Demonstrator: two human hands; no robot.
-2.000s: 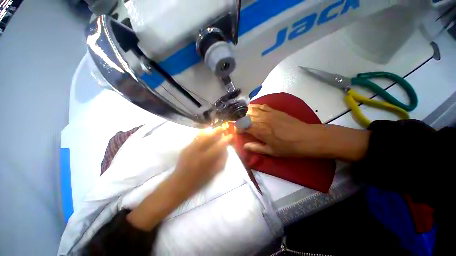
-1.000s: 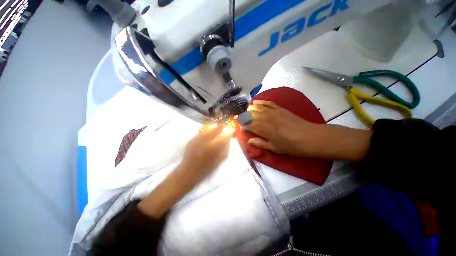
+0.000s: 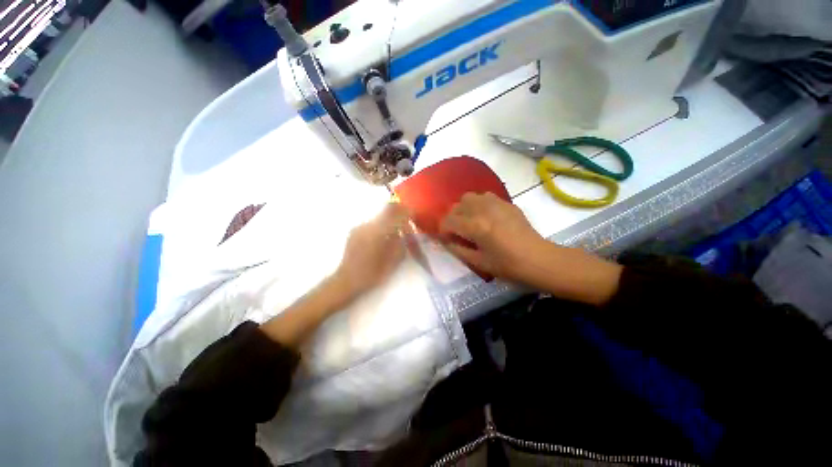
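Note:
The white padded garment body [image 3: 356,365] lies under the sewing machine head and hangs over the table's front edge. The red pocket piece [image 3: 456,182] lies right of the presser foot [image 3: 390,173], its left edge against the white fabric. My left hand [image 3: 374,246] is blurred and rests on the white fabric just in front of the foot; its fingers are lost in glare. My right hand [image 3: 488,233] has its fingers bent on the red piece and holds its front edge. The needle cannot be made out.
Snips [image 3: 584,169] with green and yellow handles lie right of the red piece. The white machine [image 3: 493,73] stands behind. A checked patch [image 3: 244,222] shows at the left. A blue crate [image 3: 766,228] and grey fabric are at the right. Grey cloth also lies at the upper right.
The view has pulled back and shows more of the table and crate. My right hand has moved from flat near the foot to the red piece's front edge, fingers now bent. My left hand stays near the foot.

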